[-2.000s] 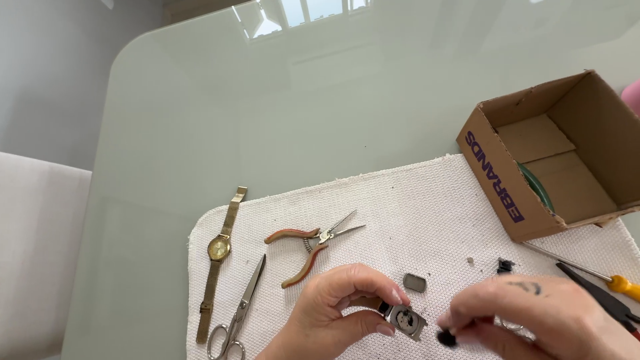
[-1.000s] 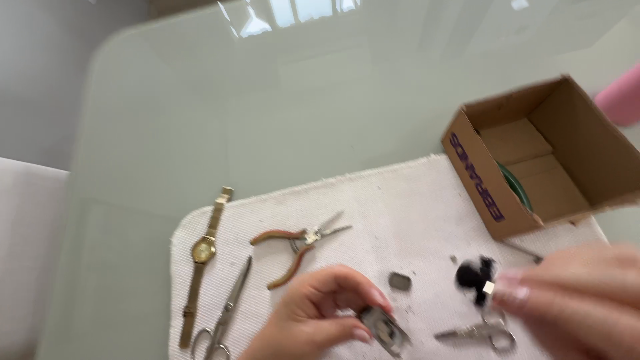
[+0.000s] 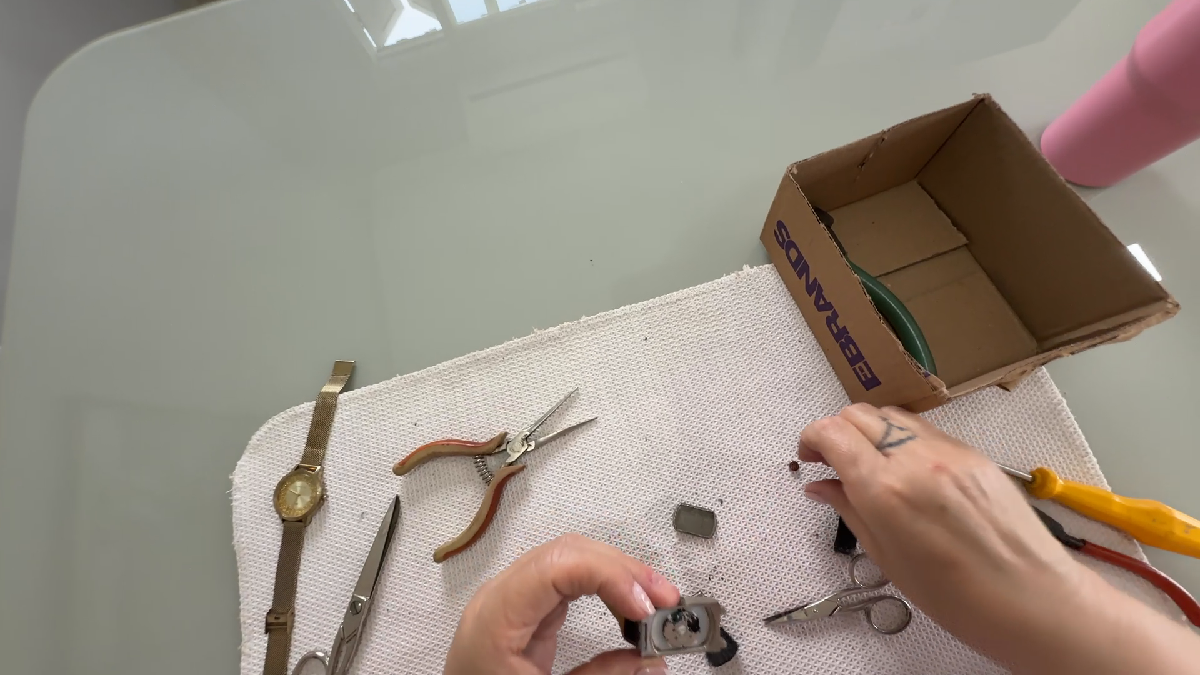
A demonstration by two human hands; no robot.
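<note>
My left hand (image 3: 562, 609) grips an opened metal watch case (image 3: 682, 628) at the bottom centre; its inner works show and a dark piece sticks out at its lower right. A small rectangular metal case back (image 3: 695, 520) lies on the white cloth above it. My right hand (image 3: 900, 487) is over the cloth on the right, thumb and forefinger apart beside a tiny brownish round part (image 3: 794, 466); whether it touches that part is unclear. A black piece (image 3: 845, 536) is partly hidden under this hand. Small scissors (image 3: 848, 605) lie just below.
Orange-handled pliers (image 3: 506, 459), long scissors (image 3: 361, 595) and a gold-toned wristwatch (image 3: 299, 494) lie left on the cloth (image 3: 656, 375). A cardboard box (image 3: 834, 309) holding a green curved item stands upper right, a pink bottle (image 3: 1120, 112) behind it. A yellow-handled screwdriver (image 3: 1116, 506) and red-handled tool (image 3: 1139, 572) lie right.
My right hand has let go of the black piece that it held near the watch case and has moved up and away to the right. My left hand still holds the case.
</note>
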